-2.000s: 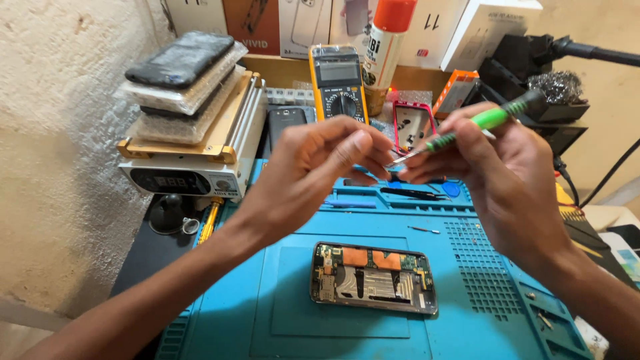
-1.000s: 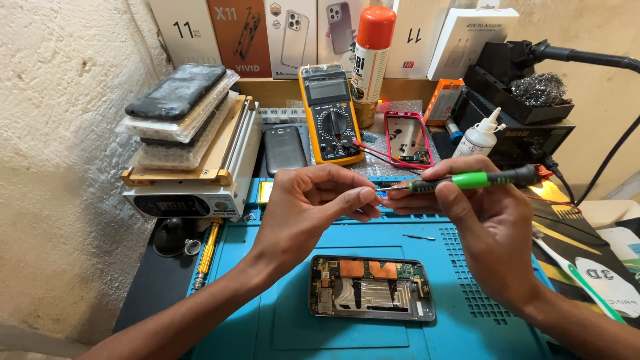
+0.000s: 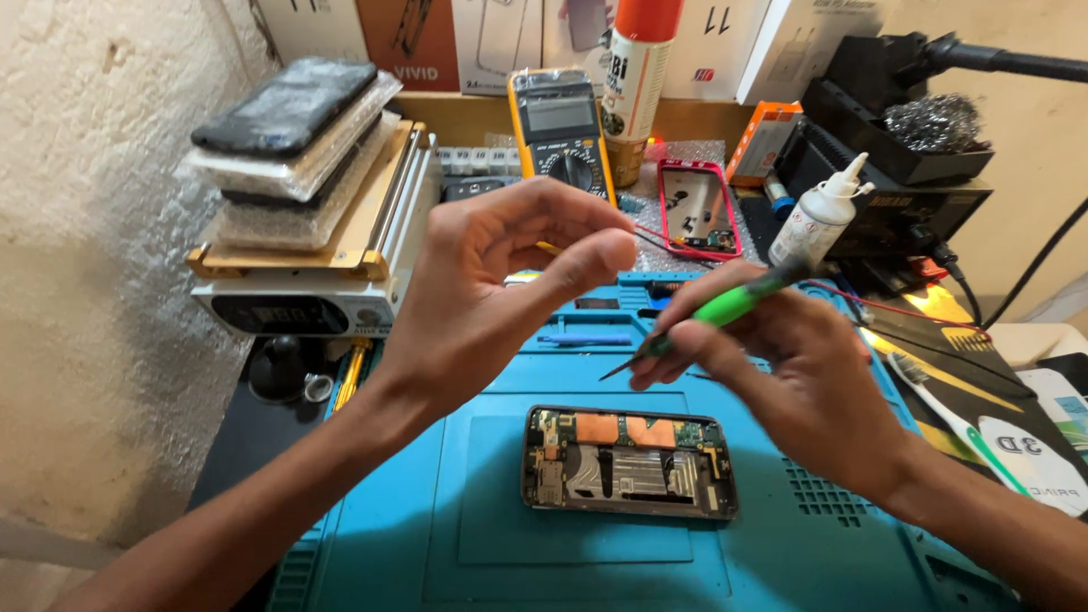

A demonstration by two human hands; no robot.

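Note:
My right hand grips a green and black precision screwdriver, its thin tip pointing down and left above the mat. My left hand is raised to the left of it, thumb and fingers curved and apart, with nothing seen between them. Below both hands an opened smartphone lies on the blue silicone repair mat, its circuit board and copper-coloured pads showing. A blue plastic pry tool lies in the mat's upper part, and a thin dark tool is partly hidden behind my right hand.
Wrapped phones are stacked on a separator machine at left. Behind stand a yellow multimeter, a spray can and a pink phone frame. At right are a white bottle, steel wool and a toothbrush.
My hands were close together at the screwdriver's tip one second ago and are now apart. The screwdriver now tilts down to the left in my right hand. The phone has stayed on the mat.

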